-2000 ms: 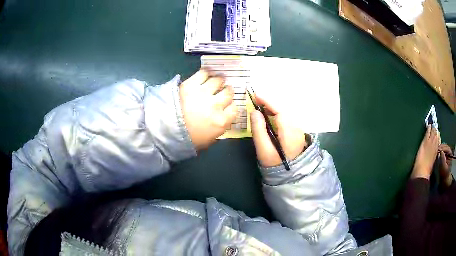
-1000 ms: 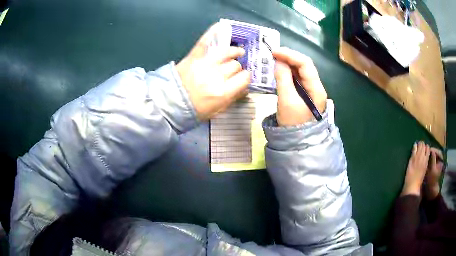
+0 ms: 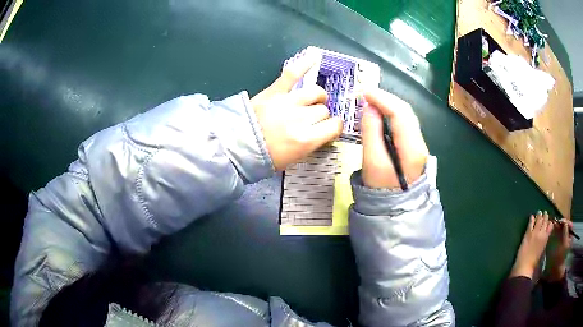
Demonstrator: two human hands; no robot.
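Observation:
A stack of white-lilac covers (image 3: 367, 75) lies on the dark green bench, its top window partly hidden by my left hand. My left hand (image 3: 300, 121) rests on the left side of the stack with fingers bent over it. My right hand (image 3: 393, 137) holds the dark tweezers (image 3: 394, 153) over the right side of the stack; their tip is hidden or too blurred to tell. The adhesive strip sheet (image 3: 308, 198), lined with a yellow edge, lies just below the stack, its right part hidden under my right hand and sleeve.
A brown board (image 3: 511, 150) at the upper right carries an open black box (image 3: 489, 83) with white paper (image 3: 521, 83) and a tangled green and white pile (image 3: 521, 18). Another person's hands (image 3: 534, 243) are at the lower right. A shiny green strip (image 3: 409, 32) runs behind the bench.
Both hands have gone from the strip sheet up to the stack of covers. Since a second ago, stack, sheet and hands sit slightly lower and further right in view. The tweezers stay in my right hand.

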